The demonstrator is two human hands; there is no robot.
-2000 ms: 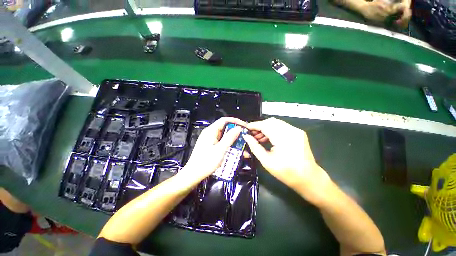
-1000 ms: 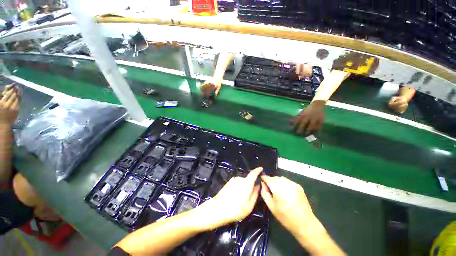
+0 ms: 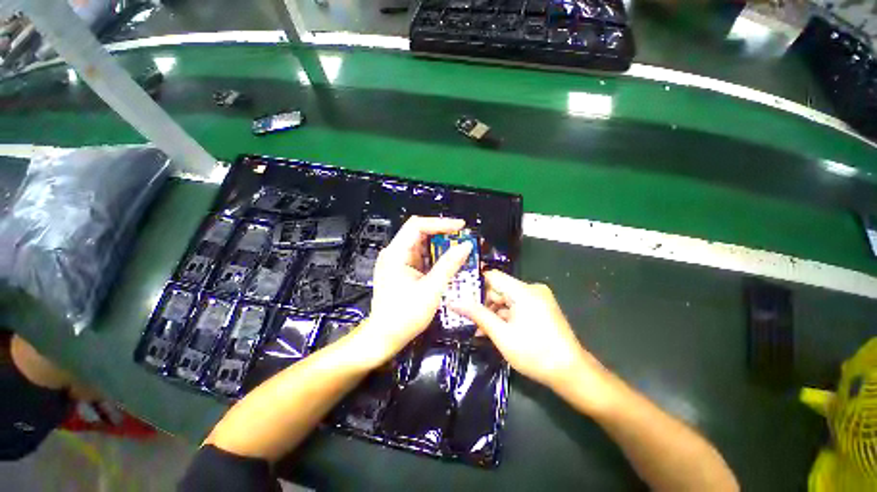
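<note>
A blue and white main board (image 3: 462, 288) is held over the right part of the black blister tray (image 3: 385, 192). It has a dark edge; whether it sits in a housing is hard to tell. My left hand (image 3: 409, 283) grips its left side, thumb on the blue upper part. My right hand (image 3: 524, 322) holds its lower right side, with thumb and fingers at the white keypad area. Black phone housings (image 3: 255, 255) lie in the left and middle pockets of the tray, one lying crosswise on top of others.
The green conveyor belt (image 3: 385, 120) beyond the tray carries several spaced boards and phones. A grey plastic bag (image 3: 82, 226) is at left. A dark flat case (image 3: 770, 327) and yellow fan (image 3: 851, 413) are at right. Another tray (image 3: 524, 43) stands across the belt. A person's arm shows lower left.
The view has tilted back down. My hands have turned so the board's blue and white face shows again, with my right hand lower along it. Other workers' hands over the belt are gone from view.
</note>
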